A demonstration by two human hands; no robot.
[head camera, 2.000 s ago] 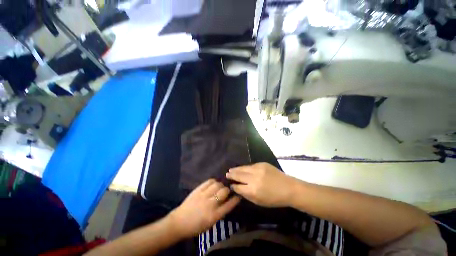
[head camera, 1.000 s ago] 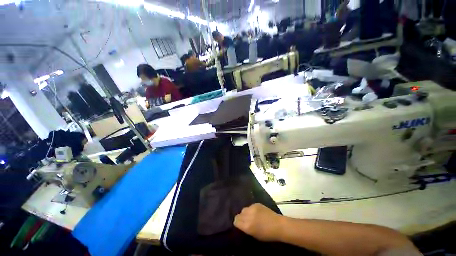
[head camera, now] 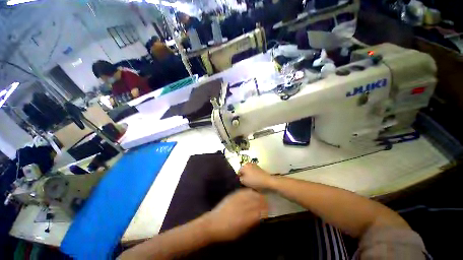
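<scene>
A dark brown garment panel (head camera: 195, 188) lies on the white table left of the needle area, its lower part running toward my lap. The white JUKI sewing machine (head camera: 325, 94) stands at the right. My right hand (head camera: 253, 176) is at the panel's right edge, just in front of the presser foot (head camera: 243, 158); its fingers are bent down and what they pinch is hidden. My left hand (head camera: 239, 212) is blurred, over the panel's lower right part, nearer to me than my right hand; its fingers cannot be made out.
A blue sheet (head camera: 119, 198) lies on the table at left. A black phone (head camera: 298, 132) lies under the machine arm. Brown cut pieces (head camera: 200, 98) and a white stack (head camera: 155, 131) lie behind. Another machine (head camera: 61, 189) stands far left. A person in red (head camera: 127, 84) sits beyond.
The view has turned. The white-edged black cloth and the smaller brown piece no longer show; a plain brown panel lies there. My right hand has moved up to the needle area. My left hand shows again.
</scene>
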